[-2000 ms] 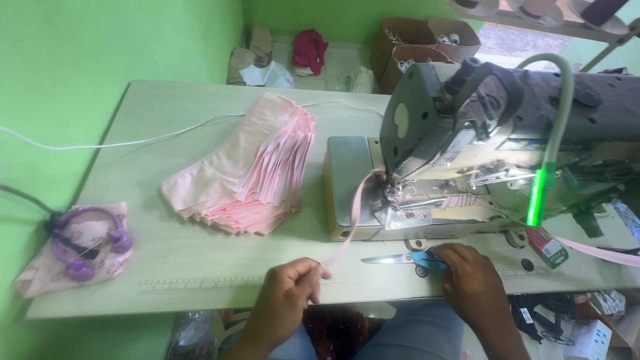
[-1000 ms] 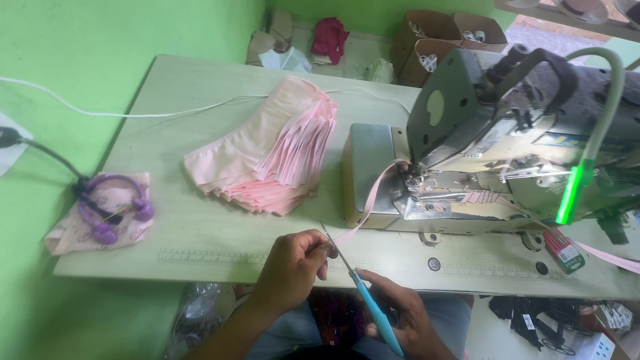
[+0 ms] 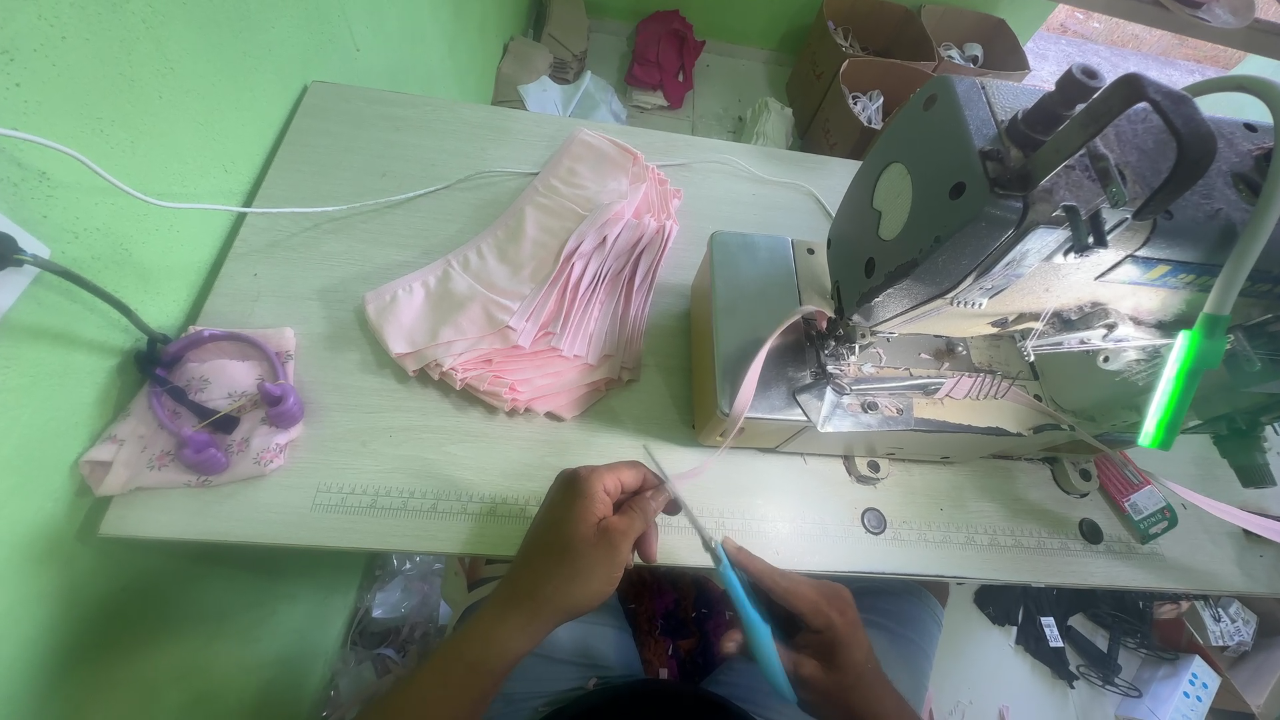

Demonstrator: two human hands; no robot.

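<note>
A narrow pink fabric strip (image 3: pixel 752 382) curves down from the needle area of an industrial sewing machine (image 3: pixel 930 300) to my left hand (image 3: pixel 600 535), whose thumb and fingers pinch its end. My right hand (image 3: pixel 815 635) holds scissors with blue handles (image 3: pixel 752 620). Their slim metal blades point up and left, beside my left fingertips and the strip's end; whether they touch the strip cannot be told. Behind my left hand lies a fanned stack of pink satin fabric pieces (image 3: pixel 530 290) on the white table.
Purple headphones (image 3: pixel 205 455) rest on folded floral fabric (image 3: pixel 120 450) at the left. A white cable (image 3: pixel 300 210) crosses the table's back part. A small red and green box (image 3: pixel 1138 500) lies by the machine's front right. Cardboard boxes (image 3: pixel 860 50) stand behind the table.
The scissors lay on the table under my right hand; now that hand holds them upward beside my left hand. My left hand keeps its pinch on the strip. The view has shifted slightly.
</note>
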